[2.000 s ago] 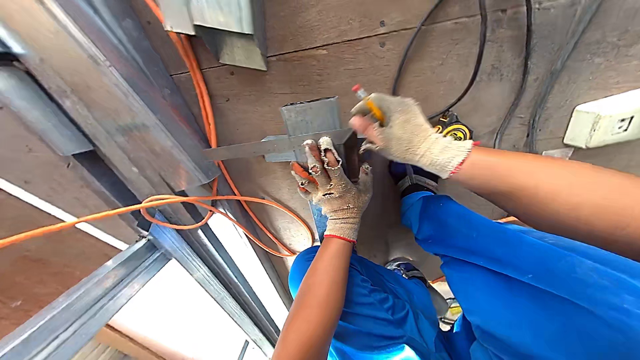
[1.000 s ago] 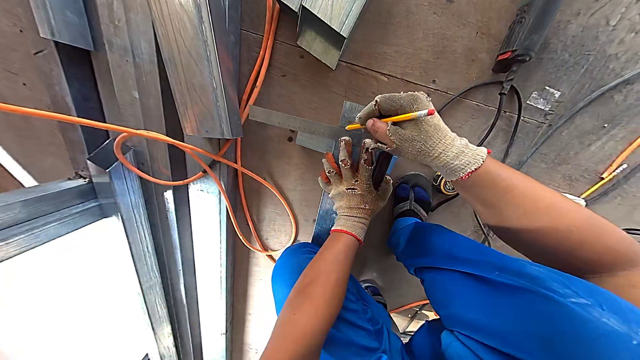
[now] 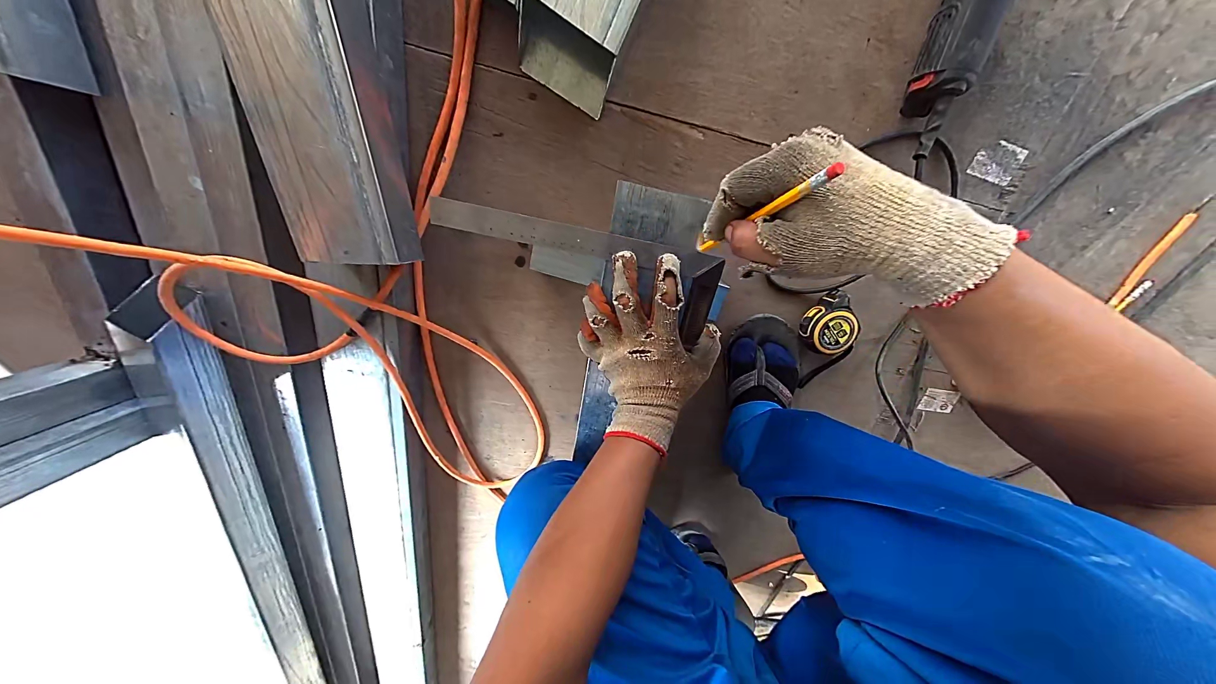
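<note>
My left hand (image 3: pixel 651 347), in a worn knit glove with holes at the fingers, presses a metal square (image 3: pixel 532 228) against a metal channel (image 3: pixel 597 404). The square's thin blade crosses the channel and reaches left; its dark stock (image 3: pixel 701 302) lies beside my left thumb. My right hand (image 3: pixel 836 214), also gloved, holds a yellow pencil (image 3: pixel 793 198) with a red eraser. The pencil tip points down-left at the blade's edge over the channel, though contact cannot be told. Under the blade, left of the channel, lies a short light metal piece (image 3: pixel 567 263).
Orange cable (image 3: pixel 446 332) loops over the floor at left, beside long metal profiles (image 3: pixel 294 133). Another profile (image 3: pixel 570 62) lies at the top. A black-and-yellow tape measure (image 3: pixel 830 325) sits by my shoe (image 3: pixel 762 366). A corded power tool (image 3: pixel 955 57) and dark cables (image 3: pixel 1121 152) are at right.
The pencil, upright in my right hand two seconds ago, is now slanted with its tip down at the square's blade. My left hand stays on the square. The view has shifted, showing the power tool.
</note>
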